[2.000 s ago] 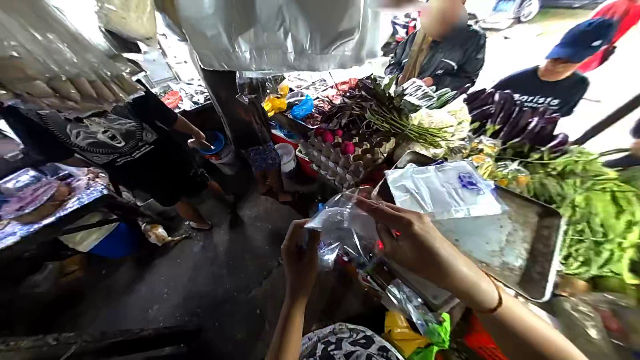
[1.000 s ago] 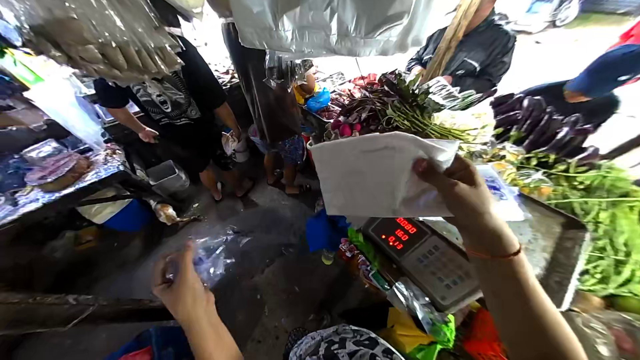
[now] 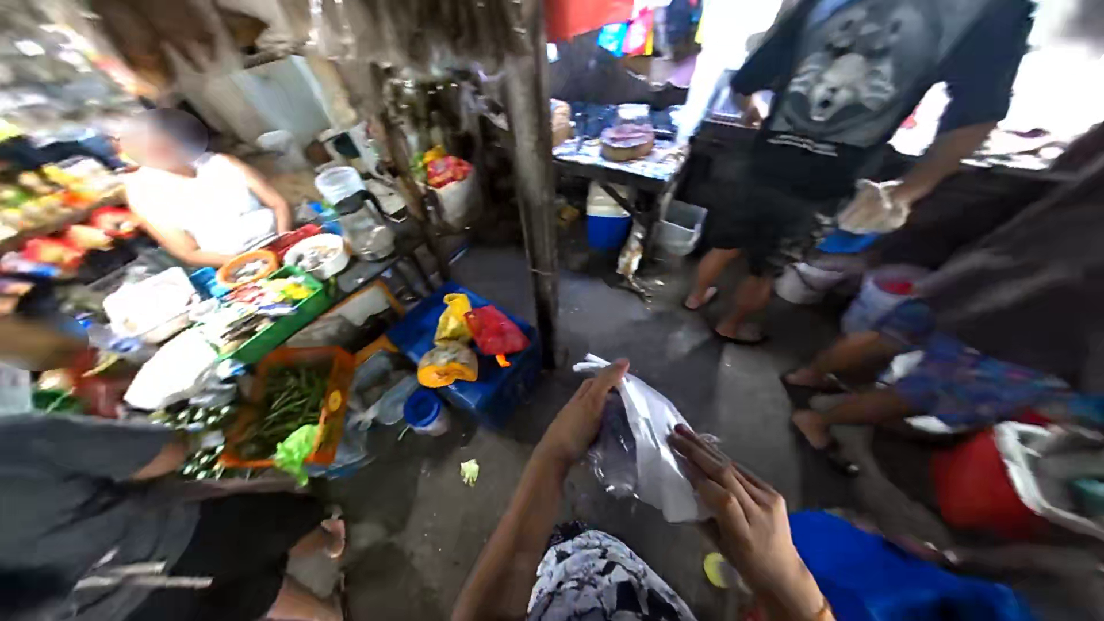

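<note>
My left hand (image 3: 586, 414) grips the top of a clear plastic bag (image 3: 614, 444) and the edge of a white plastic bag (image 3: 660, 448) beside it. The clear bag hangs under my left fingers; what it holds cannot be made out. My right hand (image 3: 733, 492) lies with its fingers stretched against the right side of the white bag, and its thumb side is partly hidden. Both hands are in front of my body, above the dark floor.
A wooden post (image 3: 533, 190) stands ahead, beside a blue crate (image 3: 483, 371) with a cut squash (image 3: 448, 364). An orange crate of green beans (image 3: 293, 401) is at left, near seated and standing people. A person in a dark shirt (image 3: 849, 86) stands at right. A blue cover (image 3: 888, 573) is low right.
The view has swung far to the left, away from the scale and vegetables. My hands, apart one second ago, are now together at the white bag and the clear bag.
</note>
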